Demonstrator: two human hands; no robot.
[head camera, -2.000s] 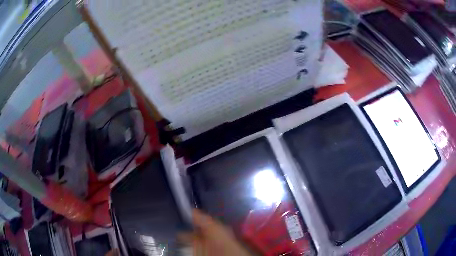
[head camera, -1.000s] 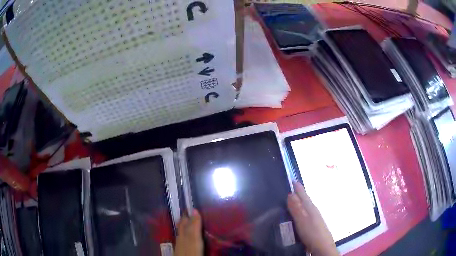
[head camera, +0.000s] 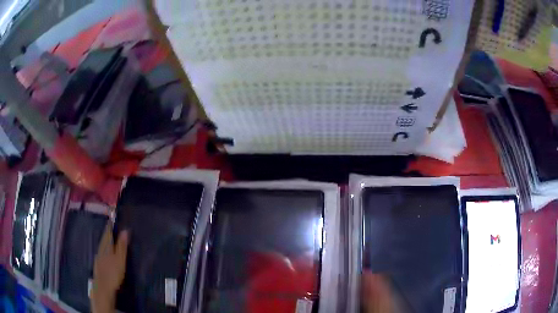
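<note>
Three dark tablets lie in a row on white sleeves: a left one (head camera: 160, 235), a middle one (head camera: 266, 238) with a lamp reflection, and a right one (head camera: 410, 235). Each has a small white label near its lower edge. Beside them, a tablet (head camera: 493, 257) shows a white screen with a small coloured logo. My left hand (head camera: 110, 269) is at the left tablet's left edge, fingers apart, lifting nothing visibly. My right hand (head camera: 378, 294) is blurred and cut off by the bottom edge, over the right dark tablet's lower left side; its grip is unclear.
A large test chart (head camera: 312, 79) stands behind the row. Stacked tablets (head camera: 533, 131) are at the right, and more dark tablets lie at the far left (head camera: 85, 241) and behind (head camera: 92, 82). A grey post (head camera: 24, 92) with red wrapping rises at the left. The bench matting is red-pink.
The view has turned left. My left hand has left the right dark tablet's edge and is now at the left tablet. My right hand has moved from that tablet's right edge to its lower left side.
</note>
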